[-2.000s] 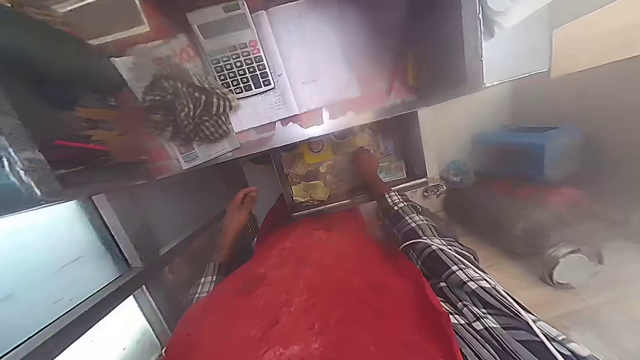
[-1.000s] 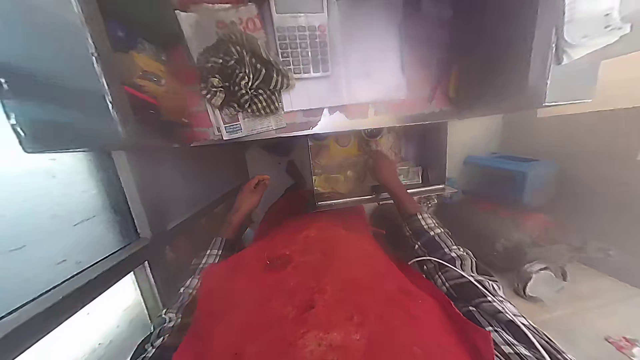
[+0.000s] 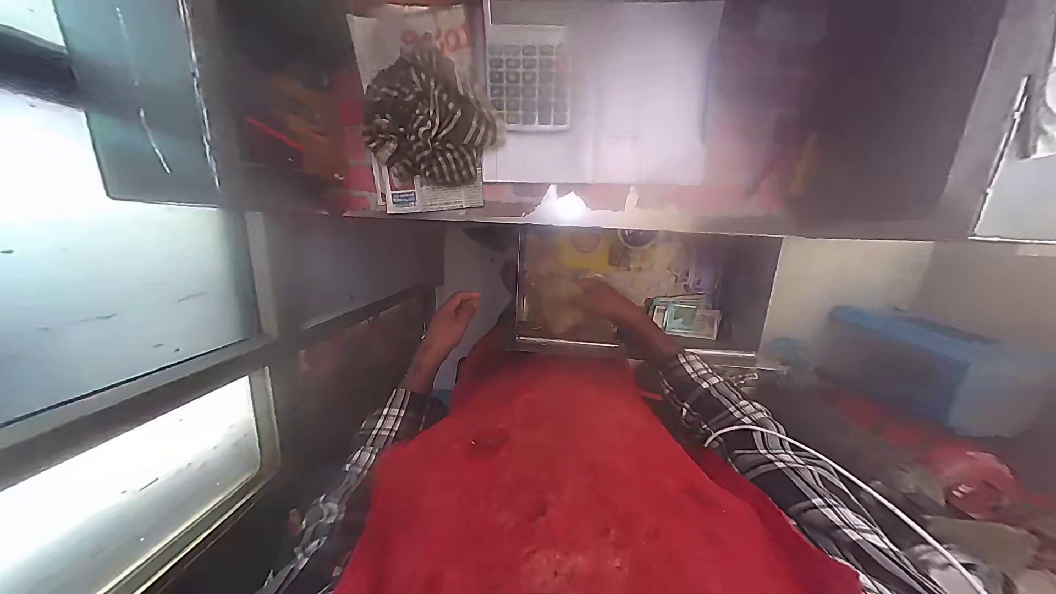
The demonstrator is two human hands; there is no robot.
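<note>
My right hand (image 3: 609,299) reaches into a pulled-out drawer (image 3: 569,343) below the counter; its fingertips touch or hover over the blurred contents, and whether it holds anything is unclear. A stack of banknotes (image 3: 686,318) lies in the drawer to the right of this hand. Near the drawer's far edge are a yellow item (image 3: 584,247) and a dark round thing (image 3: 637,238). My left hand (image 3: 454,320) hangs in the air left of the drawer, fingers slightly bent, with nothing visible in it.
On the counter above lie a crumpled checked cloth (image 3: 433,115) on newspaper (image 3: 437,196), a calculator (image 3: 528,78) and a white paper sheet (image 3: 639,124). A blue box (image 3: 924,363) stands at the right. Glass panels (image 3: 124,280) are at the left. A white cable (image 3: 833,470) crosses my right sleeve.
The view has shifted and turned. My right hand remains inside the drawer and sits farther left over its contents; my left hand stays beside it.
</note>
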